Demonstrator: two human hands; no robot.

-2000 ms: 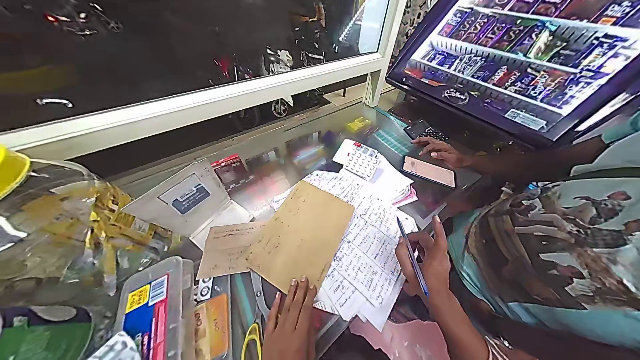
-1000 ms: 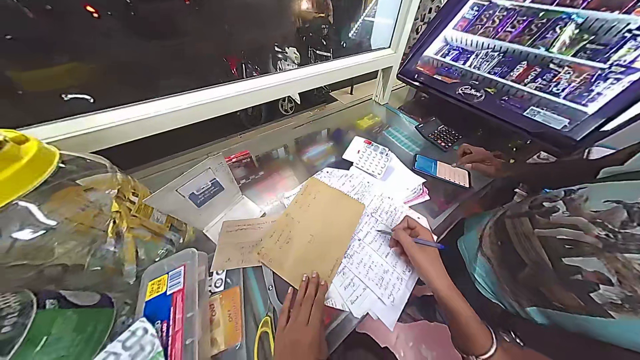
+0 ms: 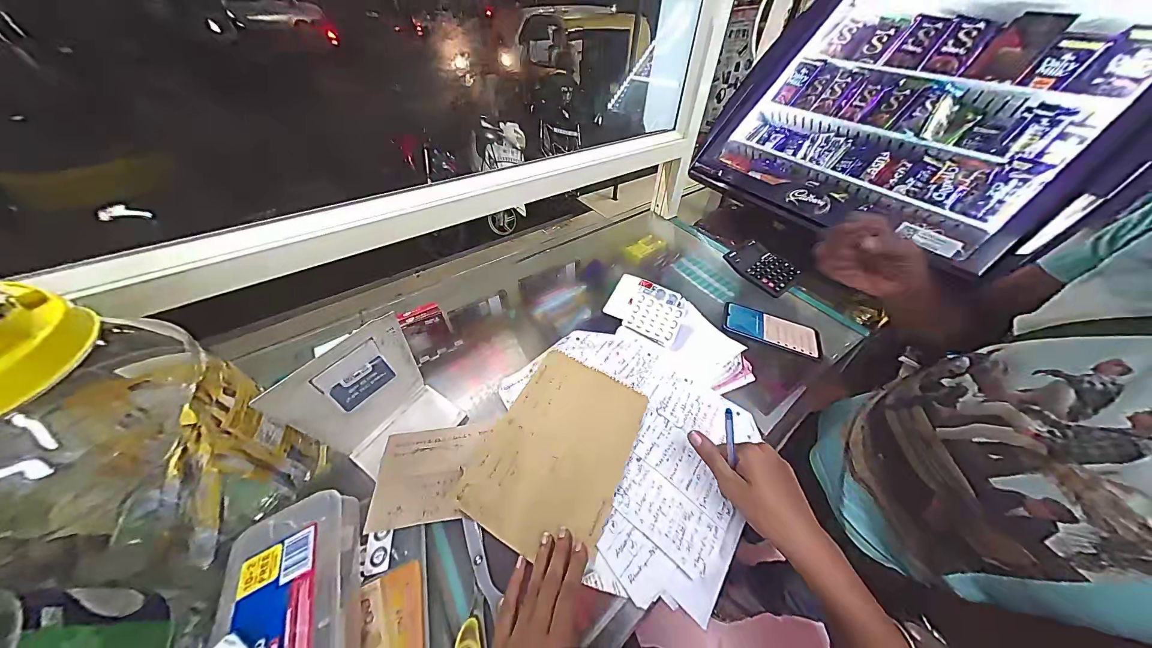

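My left hand (image 3: 543,589) lies flat, its fingertips on the lower edge of a brown paper envelope (image 3: 558,445). In my right hand (image 3: 756,486) is a blue pen (image 3: 730,438), held over handwritten sheets (image 3: 675,486) that lie partly under the envelope. A second brown paper (image 3: 423,477) pokes out at the envelope's left. A white calculator (image 3: 655,312) rests on papers above the sheets. Beside my left hand are yellow-handled scissors (image 3: 470,633).
A smartphone (image 3: 772,330) and a black calculator (image 3: 762,267) lie on the glass counter near another person's hand (image 3: 871,256). A chocolate display case (image 3: 900,117) stands at right; a plastic jar (image 3: 117,450) and a plastic box (image 3: 288,576) at left.
The other person's hand has lifted from beside the phone toward the display case. The pen in my right hand now points more upright than a second ago. My left hand stays at the envelope.
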